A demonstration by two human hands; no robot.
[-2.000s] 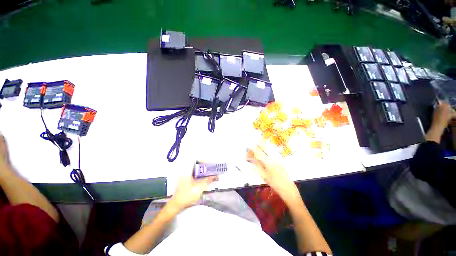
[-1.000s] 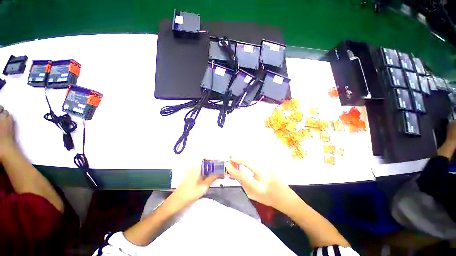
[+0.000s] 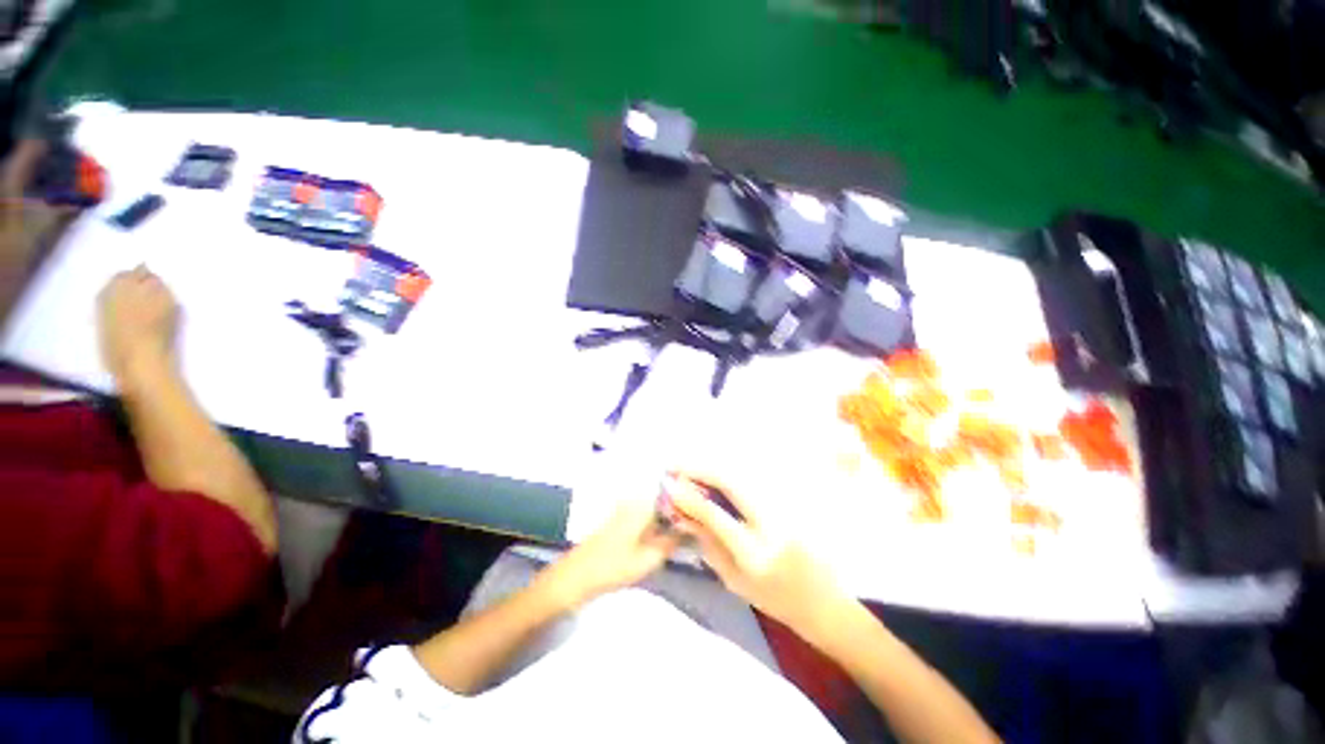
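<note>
My left hand [image 3: 622,541] and my right hand [image 3: 748,550] are together near the table's front edge. They close around a small dark controller unit [image 3: 670,512], mostly hidden by the fingers and blurred. Whether an orange piece is between the fingers cannot be told clearly. A scattered pile of orange plastic pieces [image 3: 916,429] lies to the right of my hands. Controller units without orange [image 3: 807,225] lie in rows on a black mat [image 3: 625,247] beyond my hands, their cords [image 3: 625,404] hanging towards me.
Fitted units with orange ends [image 3: 313,208] lie at left, cords near the table edge. A neighbour's arm [image 3: 182,414] rests on the left part of the white table [image 3: 480,349]. At right stand a black open box [image 3: 1112,298] and a board with unit rows [image 3: 1242,349].
The view has turned left, so the table contents appear shifted right and lower. My hands have closed more tightly around the unit, which now shows less. More of the left neighbour's arms shows.
</note>
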